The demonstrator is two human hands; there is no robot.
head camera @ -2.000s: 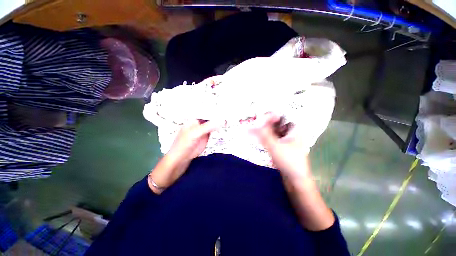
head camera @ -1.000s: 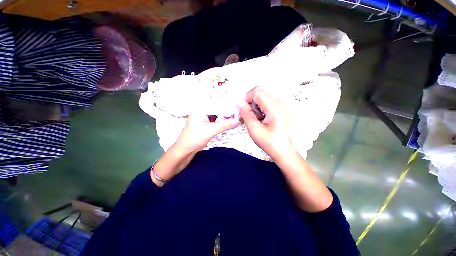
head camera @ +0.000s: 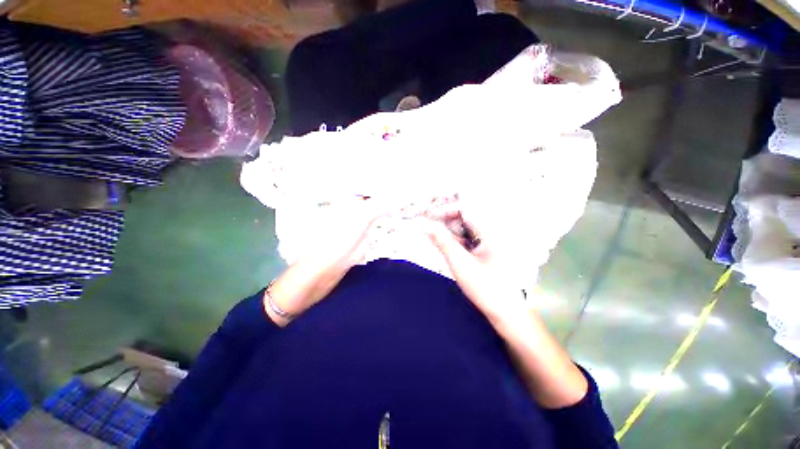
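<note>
A white garment (head camera: 439,149) with small red and pink specks lies over my lap, strongly overexposed. My left hand (head camera: 355,245) is at its near edge, the fingertips on the cloth and seeming to pinch it. My right hand (head camera: 460,250) is just to the right, its fingertips on the same part of the cloth. A small dark tool, probably thread snips (head camera: 467,235), is tucked in the right hand. Its blades cannot be made out. The fingertips of both hands blend into the bright cloth.
Striped garments (head camera: 96,114) hang at the left beside a pink plastic-lined bin (head camera: 219,105). Blue crates (head camera: 101,412) stand lower left. White scalloped pieces (head camera: 772,228) hang at the far right, below a blue rail (head camera: 649,10) with hooks. A wooden drawer (head camera: 210,26) is at the top left.
My right hand has moved down from above the cloth towards my lap, and its fingers have spread flatter. My left hand has turned slightly and lies closer against the cloth.
</note>
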